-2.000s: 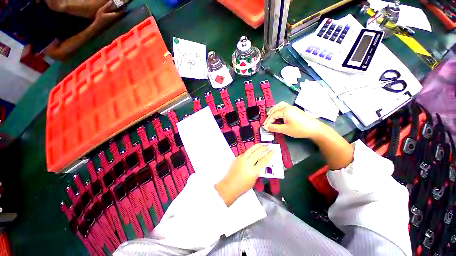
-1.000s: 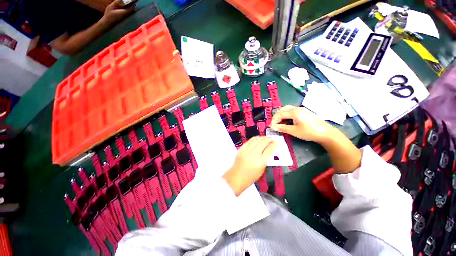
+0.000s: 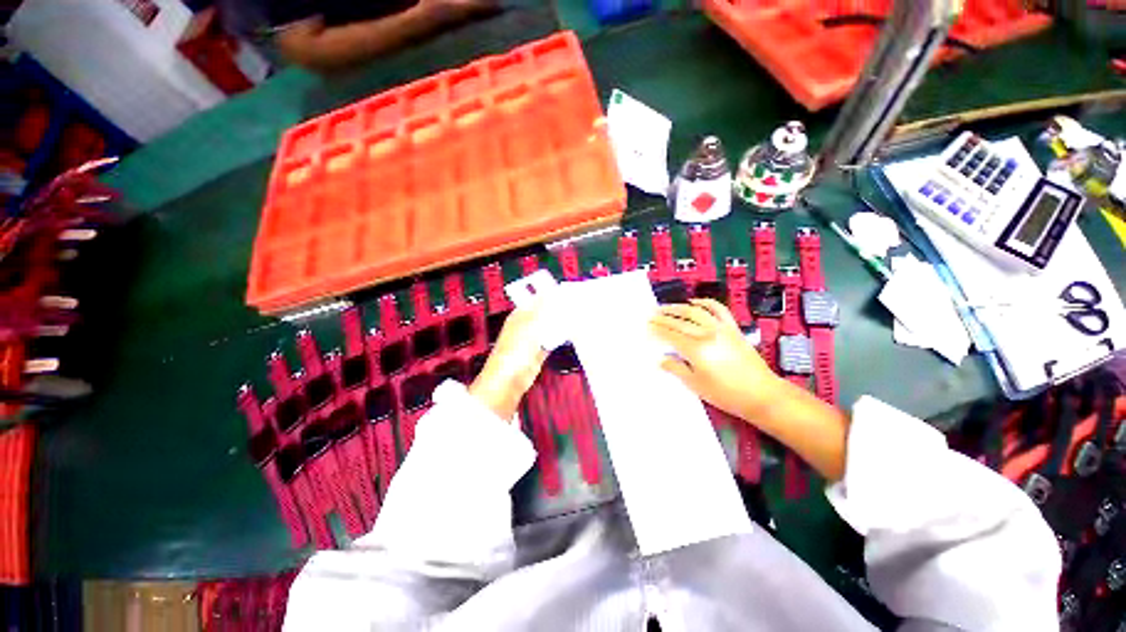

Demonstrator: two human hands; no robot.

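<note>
Wristwatches with dark square faces and crimson straps (image 3: 426,342) lie side by side in overlapping rows. Two watches at the right end show pale grey faces (image 3: 796,354). A long white paper sheet (image 3: 661,432) lies across the rows towards my lap. My left hand (image 3: 509,358) is at the sheet's upper left, its fingers closed on a small white card (image 3: 531,289) with a dark spot. My right hand (image 3: 719,361) is at the sheet's right edge with bent fingers. Its fingertips overlap the sheet, and I cannot tell if they pinch it.
An orange compartment tray (image 3: 432,179) stands behind the watches. Two clear bottles (image 3: 775,167) and a printed card (image 3: 640,138) are behind them. A calculator (image 3: 998,198) and scissors (image 3: 1085,307) lie on papers at right. Black-strap watches (image 3: 1087,457) are at lower right. A person's arm (image 3: 358,37) is across the bench.
The view has swung left. My left hand has moved left with the small card, away from the right-end watches. My right hand has moved left to the sheet. The two pale-faced watches are now uncovered.
</note>
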